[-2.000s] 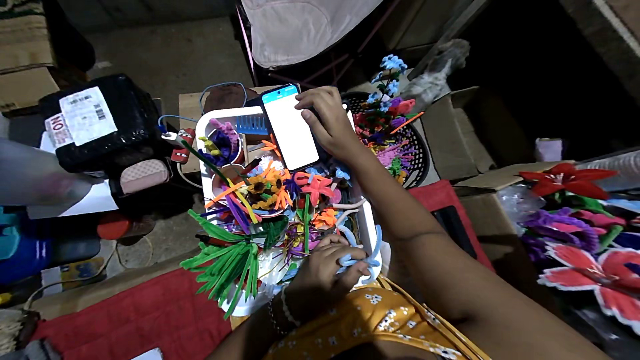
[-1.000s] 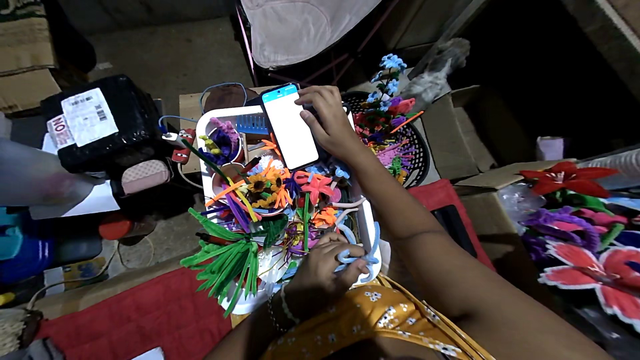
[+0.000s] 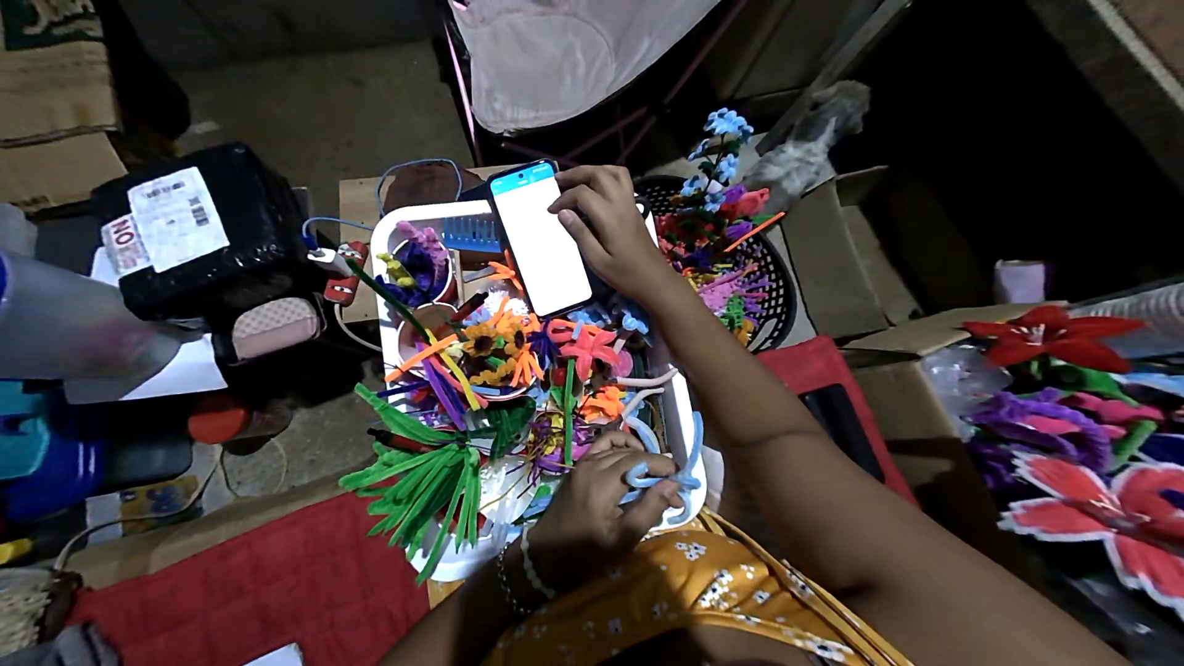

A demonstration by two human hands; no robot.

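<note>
My left hand (image 3: 610, 490) grips light blue pipe cleaners (image 3: 689, 462) bent into loops, low over the near right corner of a white plastic tray (image 3: 696, 499). My right hand (image 3: 606, 217) is at the upper right edge of a smartphone (image 3: 544, 245) with a mostly white screen, its fingers bent over the glass; whether it bears the phone's weight I cannot tell. Around the phone's lower end lie orange and brown pipe-cleaner flowers (image 3: 499, 342) and a pink one (image 3: 589, 350). A bundle of green pipe cleaners (image 3: 435, 481) spreads over the tray's near left side.
A black mesh basket (image 3: 786, 296) with pipe-cleaner flowers stands right of the tray. At left are a black wrapped parcel (image 3: 268, 217) and a red power adapter (image 3: 344, 277) with cables. Red cloth (image 3: 268, 573) lies near left. Large red flowers (image 3: 1045, 338) fill a cardboard box at right.
My left hand has shifted slightly with the light blue pipe cleaners in it. My right hand stays at the phone's upper right edge.
</note>
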